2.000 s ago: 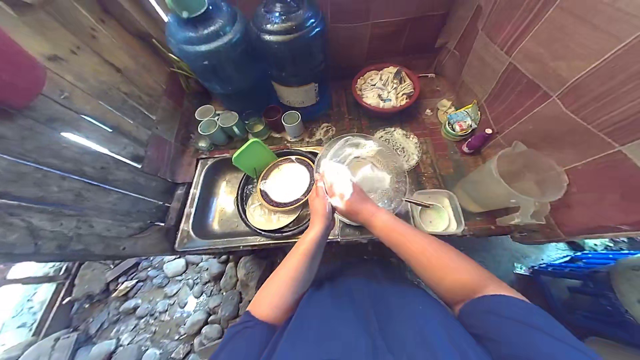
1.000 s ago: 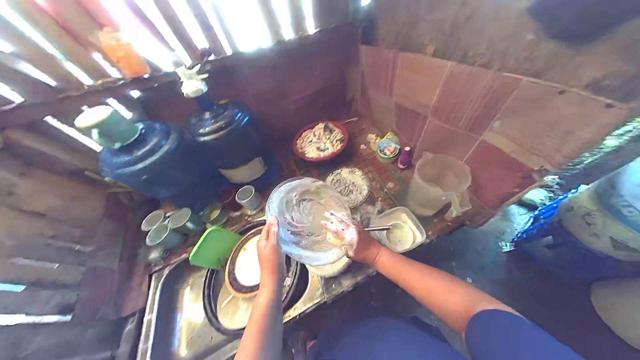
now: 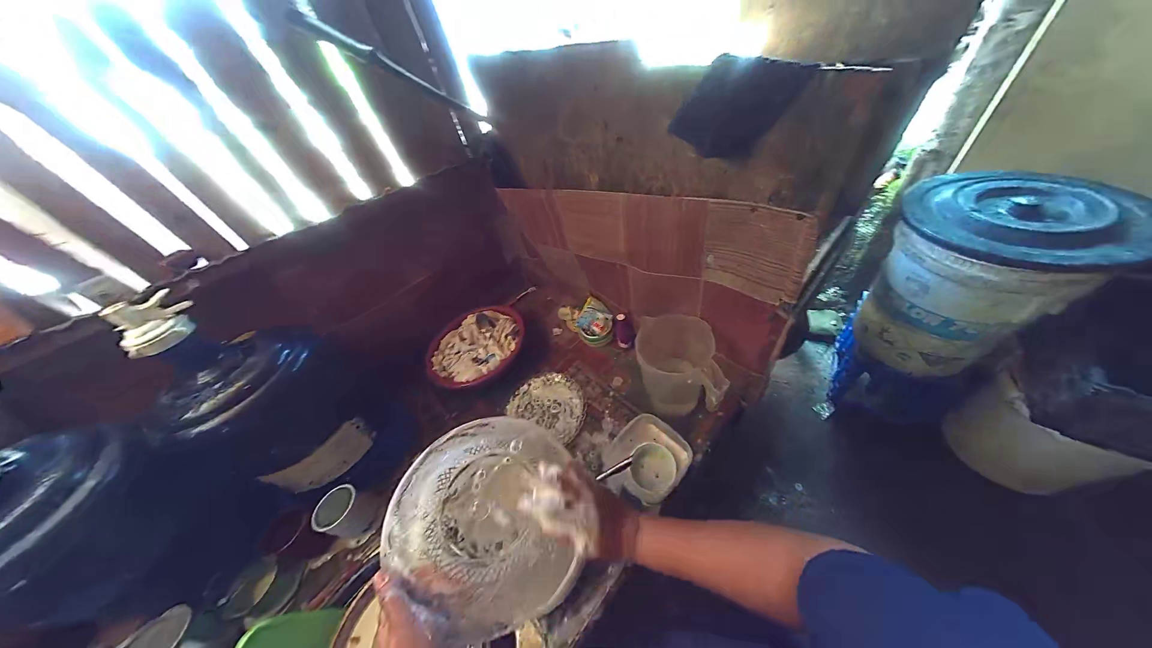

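Note:
A clear patterned bowl (image 3: 486,531) is tilted toward the camera at lower centre. My left hand (image 3: 409,612) grips its lower left rim, the thumb side showing and the rest cut off by the frame's bottom edge. My right hand (image 3: 571,513), coated in white suds and blurred, presses against the bowl's right side; what it holds, if anything, is hidden by the foam. Behind the bowl lies a round patterned plate (image 3: 546,407). Right of that, a white square tub (image 3: 673,436) contains a small round cup with a handle.
A red basin (image 3: 517,353) with pale contents stands farther back. Near the wall are a small purple bottle (image 3: 624,331) and a translucent plastic pitcher (image 3: 675,360). Cups, including a white one (image 3: 335,508), and large blue water jugs (image 3: 225,387) crowd the left. A lidded bucket (image 3: 972,288) stands right.
The view has swung up and to the right. The bowl, above the sink's right edge two seconds ago, is now tilted up with its patterned face toward the camera. My right hand has moved over its surface.

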